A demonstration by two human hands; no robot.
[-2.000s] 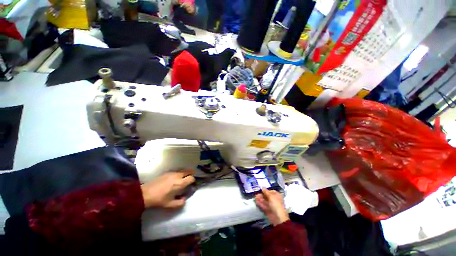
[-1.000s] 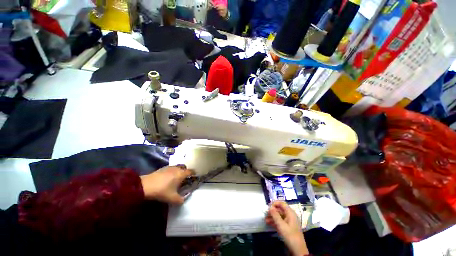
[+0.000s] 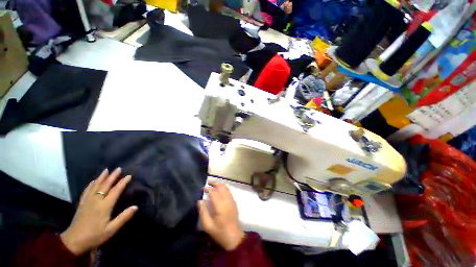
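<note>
A rumpled, slightly shiny black cloth lies at the left end of the white JACK sewing machine, its right edge by the needle area. My left hand lies on the cloth's left part, fingers spread, a ring on one finger. My right hand is at the cloth's right edge, fingers bent; whether it pinches the cloth is unclear. Dark snips lie on the bed under the arm. A phone with a lit screen lies by the machine's right end.
Flat black panels lie at the left and behind the machine. A red cone and large black thread cones stand behind it. A red plastic bag is at the right. White crumpled material lies near the phone.
The view has swung left. My right hand has left the phone and moved to the black cloth. My left hand has let go of the snips and now lies on the cloth.
</note>
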